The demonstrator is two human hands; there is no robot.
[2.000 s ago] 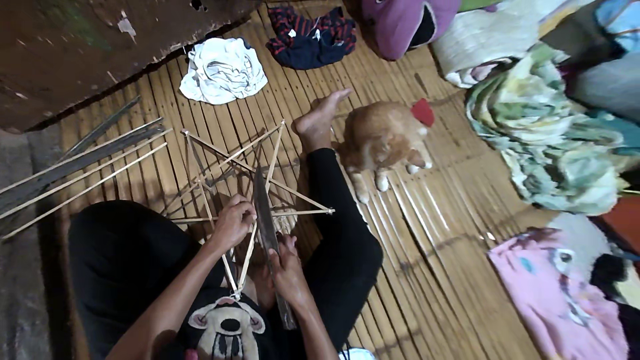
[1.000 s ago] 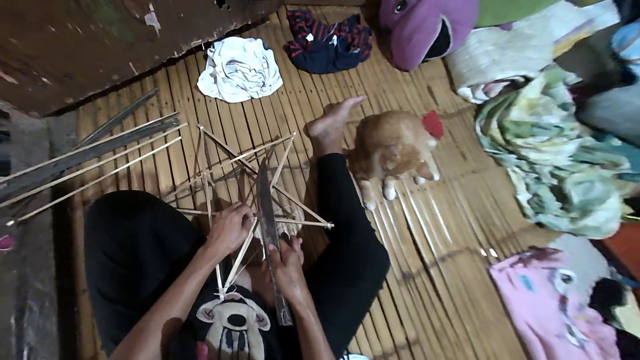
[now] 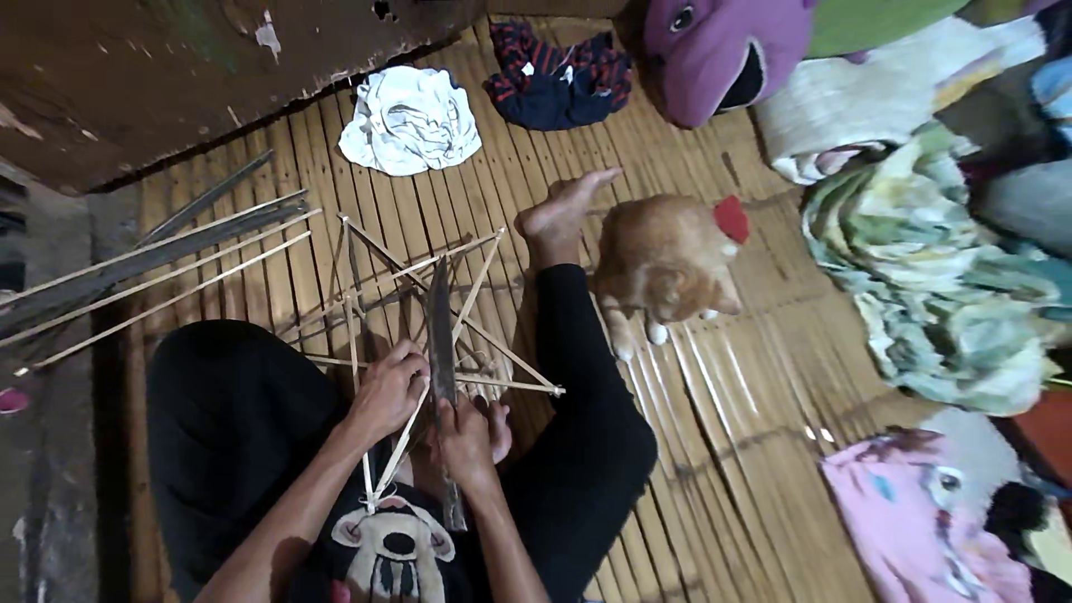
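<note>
A star-shaped frame of thin bamboo sticks (image 3: pixel 507 353), tied at its tips, lies across my lap and the floor between my legs. My left hand (image 3: pixel 392 389) is closed on one of its sticks near the middle of the frame. In my right hand (image 3: pixel 466 437) is a long dark blade (image 3: pixel 440 327), gripped low down, its upper part pointing away from me over the star. The blade passes close beside the fingers of my left hand. Some thin loose fibre or string shows behind my right hand.
An orange cat (image 3: pixel 662 255) crouches right of my bare foot (image 3: pixel 557 218) on the bamboo slat floor (image 3: pixel 712 502). Long bamboo strips (image 3: pixel 176 297) lie at the left. Crumpled white cloth (image 3: pixel 410 121), dark striped clothing (image 3: pixel 561 84), a purple plush toy (image 3: pixel 703 50) and green-white fabric (image 3: pixel 930 276) lie around.
</note>
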